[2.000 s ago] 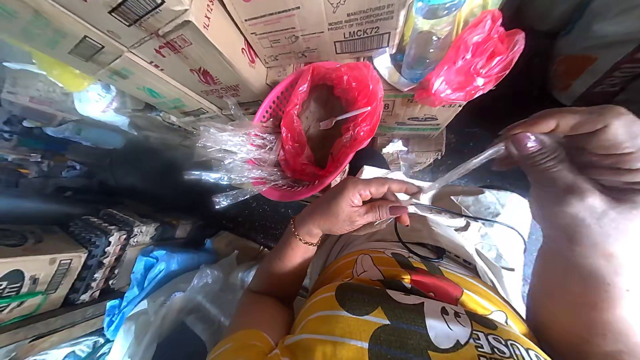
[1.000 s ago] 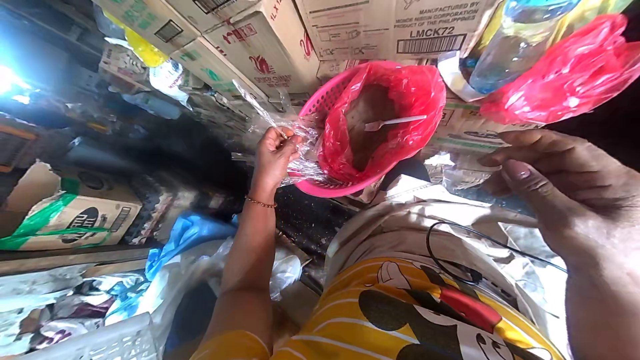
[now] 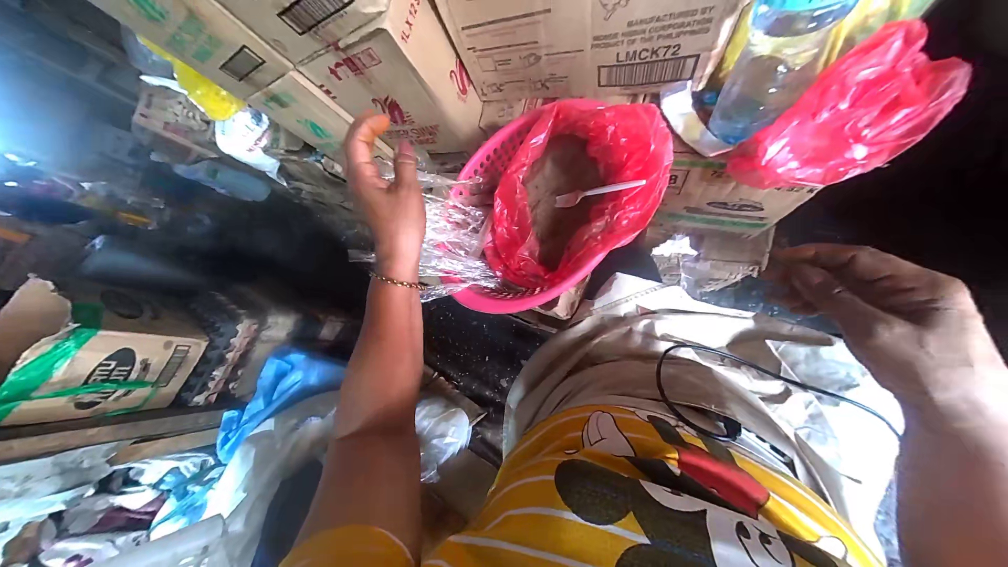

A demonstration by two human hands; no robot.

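Note:
My left hand (image 3: 387, 185) is raised left of a pink plastic basket (image 3: 504, 299), its fingers apart and nothing plainly in them. Clear plastic wrappers (image 3: 457, 236) lie over the basket's left rim, beside my left wrist. A red plastic bag (image 3: 638, 142) lines the basket and holds a brown powdery substance (image 3: 559, 185), on which a white plastic fork (image 3: 602, 190) rests. My right hand (image 3: 858, 299) is at the right above my lap, thumb and fingertips close together; whether something thin is between them cannot be told.
Cardboard boxes (image 3: 583, 47) are stacked behind the basket. A clear plastic bottle (image 3: 768, 79) and a red plastic bag (image 3: 858, 118) are at the upper right. A taped box (image 3: 118, 370) and a blue plastic bag (image 3: 287, 386) lie at the left. A black cable (image 3: 756, 366) crosses my lap.
My left hand has gone from beside my right hand over my lap to the wrappers at the basket's left, then up off them. The thin clear strip seen between my hands earlier no longer shows.

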